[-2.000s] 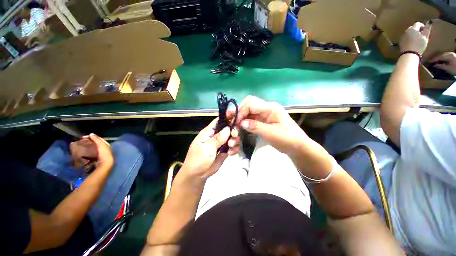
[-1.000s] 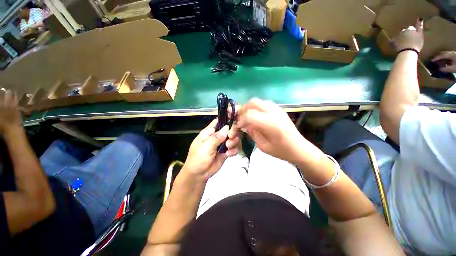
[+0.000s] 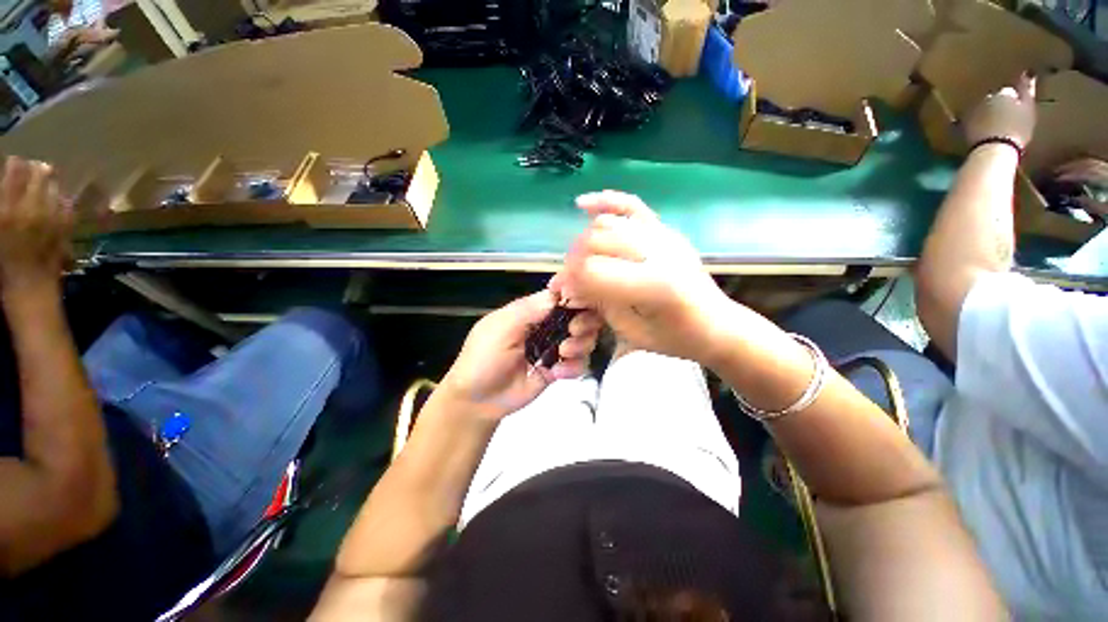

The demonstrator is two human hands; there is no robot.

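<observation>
A small black cable bundle (image 3: 549,337) lies in my left hand (image 3: 496,362), above my lap and just in front of the bench edge. My left fingers are closed around it. My right hand (image 3: 638,277) is at the upper end of the bundle, with thumb and fingertips pinched close to it. Whether the right fingertips hold the cable or a tie is hidden. A tangled black cable pile (image 3: 589,88) lies on the green bench top ahead of me.
Open brown mailer boxes (image 3: 365,213) stand in a row at left. Another open box (image 3: 807,136) is at right. A black case (image 3: 456,27) and small carton (image 3: 668,34) stand at the back. A person's arm (image 3: 49,365) is at left, another's (image 3: 978,207) at right.
The bundle no longer stands upright above my left hand; it now sits lower within the fingers. My right hand has turned, with some fingers raised. The left neighbour's hands have moved up to the boxes.
</observation>
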